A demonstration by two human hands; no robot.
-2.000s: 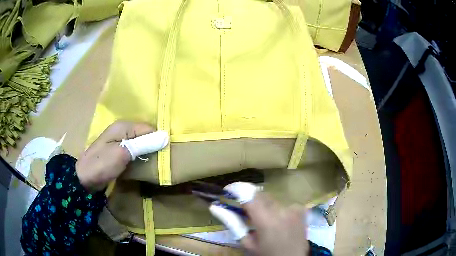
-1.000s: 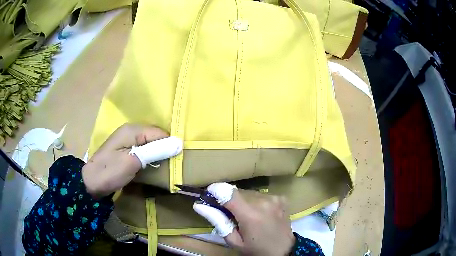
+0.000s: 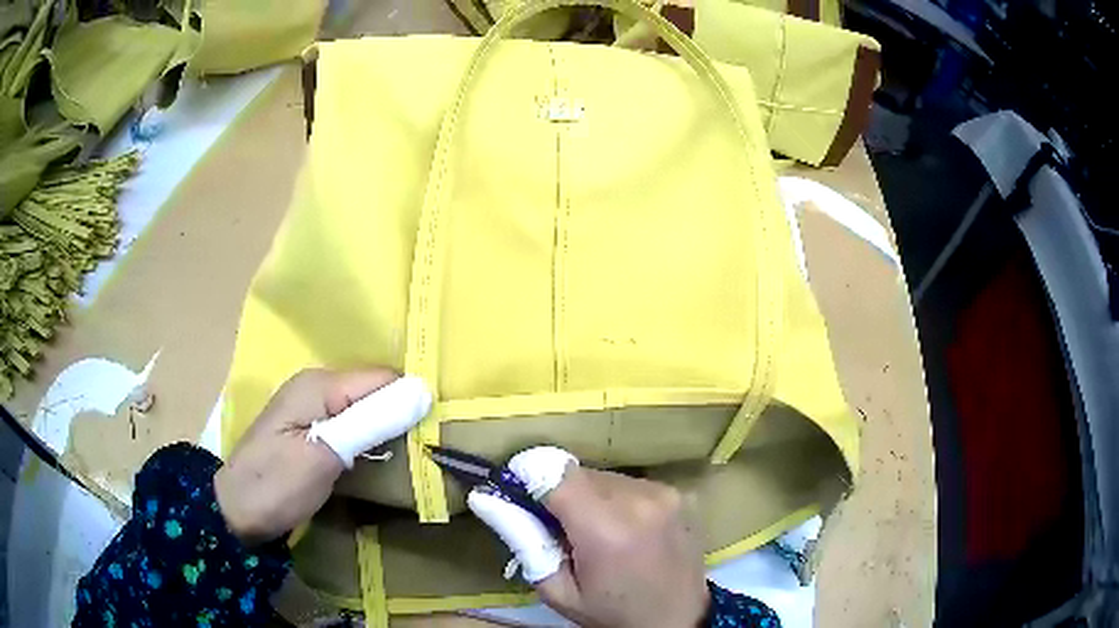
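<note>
The yellow tote bag point(image 3: 491, 282) lies face up with its mouth towards me, showing the tan lining point(image 3: 528, 448). My left hand point(image 3: 325, 436), with a white-wrapped finger, grips the bag's top edge beside the left end of the bag handle point(image 3: 427, 294). My right hand point(image 3: 601, 528), with white finger wraps, holds the thread snips point(image 3: 497, 478). Their dark tips touch or nearly touch the handle end just below the edge binding point(image 3: 528, 405). Whether the blades are closed is unclear. No thread end is clear at the tips.
Loose olive-yellow straps point(image 3: 55, 264) are heaped at the far left. Another yellow bag with a brown band point(image 3: 798, 86) lies at the far right. The tan table point(image 3: 871, 405) curves down to a dark aisle, with a red bin point(image 3: 1012, 405) beyond it.
The snips have moved from over the dark mouth to the left handle end, then up along it. Over the last second the bag and left hand have shifted down and slightly left in view.
</note>
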